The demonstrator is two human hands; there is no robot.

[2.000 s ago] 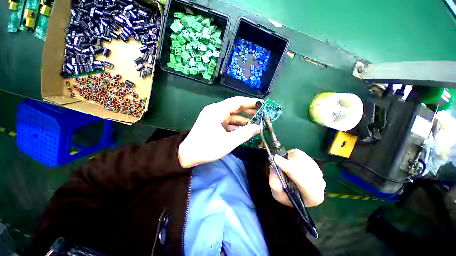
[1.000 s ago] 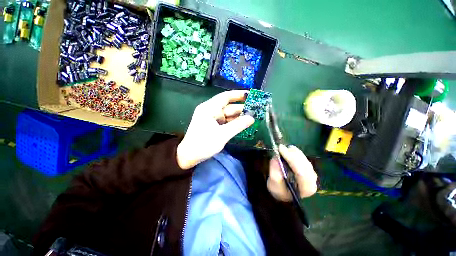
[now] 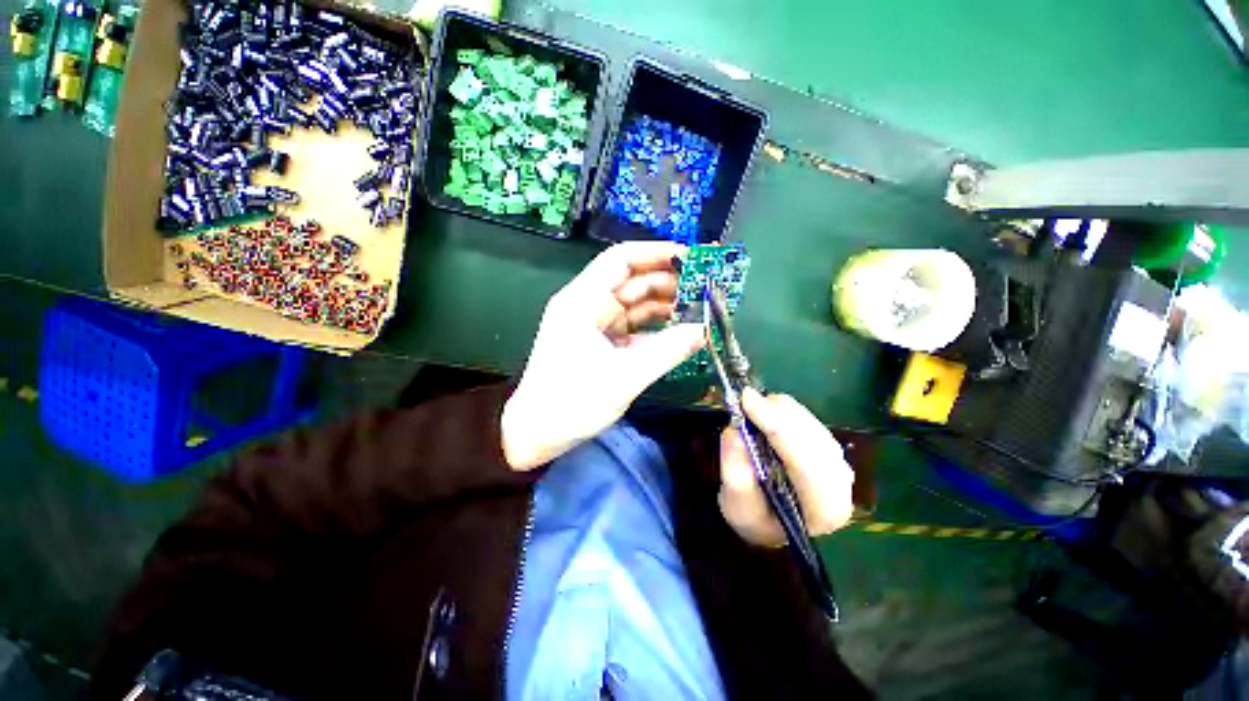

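My left hand holds a small green circuit board by its left edge, between thumb and fingers, above the bench's near edge. My right hand is shut on a soldering iron with a black handle. Its thin metal shaft points up and left, and the tip is over the board's face. Whether the tip touches the board cannot be told. Part of another green board shows just below the held one, partly hidden by the left hand. Solder wire cannot be made out.
A carton of dark capacitors and copper-red pieces stands left. Black bins hold green blocks and blue pieces. A whitish tub, yellow square and dark station stand right. Boards lie far left; a blue stool stands below.
The iron's tip moved off the board's right edge, then left over its face. The board has turned and shifted slightly left since the first frame. The left hand has kept hold of it.
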